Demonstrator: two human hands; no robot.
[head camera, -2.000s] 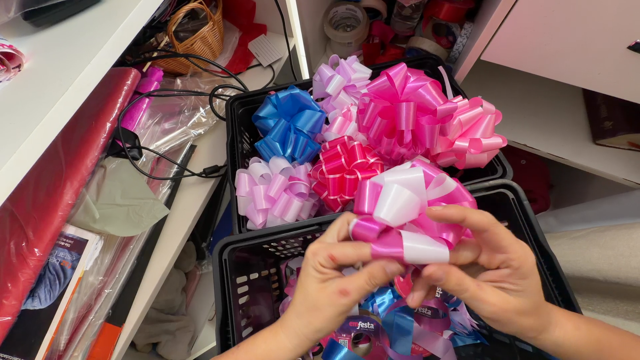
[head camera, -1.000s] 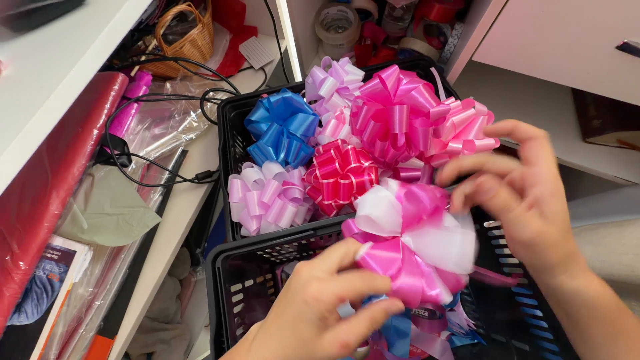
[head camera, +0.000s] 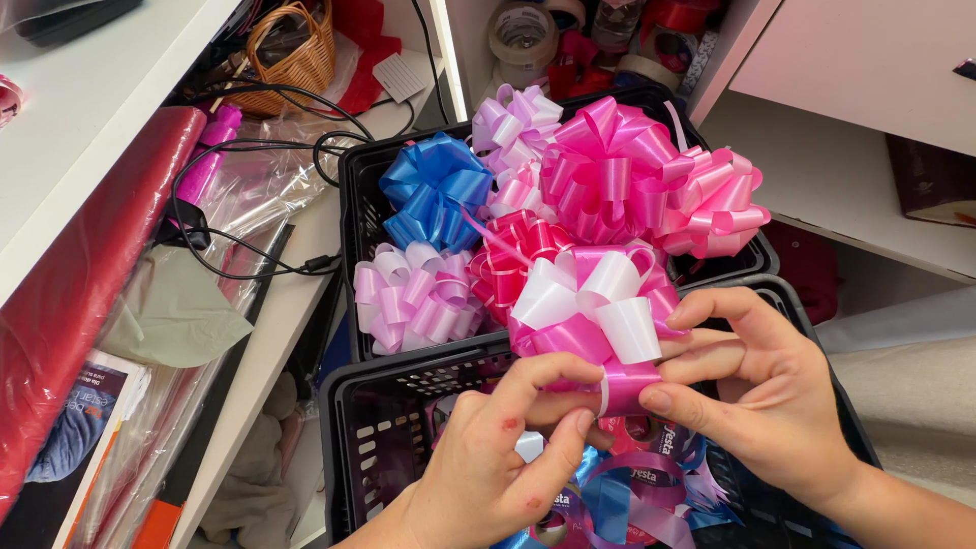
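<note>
A pink and white ribbon bow (head camera: 591, 313) is held between my two hands above the front black plastic basket (head camera: 335, 427). My left hand (head camera: 518, 450) pinches a pink loop at the bow's lower side. The fingers of my right hand (head camera: 732, 374) grip the same loop from the right. Behind it, the rear black basket (head camera: 347, 221) holds a blue bow (head camera: 436, 191), a lilac bow (head camera: 415, 297), a red bow (head camera: 518, 255), a large hot-pink bow (head camera: 610, 171) and a light pink bow (head camera: 713, 202). Ribbon rolls (head camera: 648, 476) lie in the front basket, partly hidden by my hands.
Left are a red wrapped roll (head camera: 84, 282), clear plastic film, a black cable (head camera: 252, 248) and a wicker basket (head camera: 293, 61). Tape rolls (head camera: 522, 38) stand behind the baskets. A white shelf (head camera: 84, 84) borders the left, a white drawer front (head camera: 869, 61) the right.
My right hand, raised off the bow's upper right side a second ago, has come down to its lower loop. The bow has been turned, and both hands now meet at that loop.
</note>
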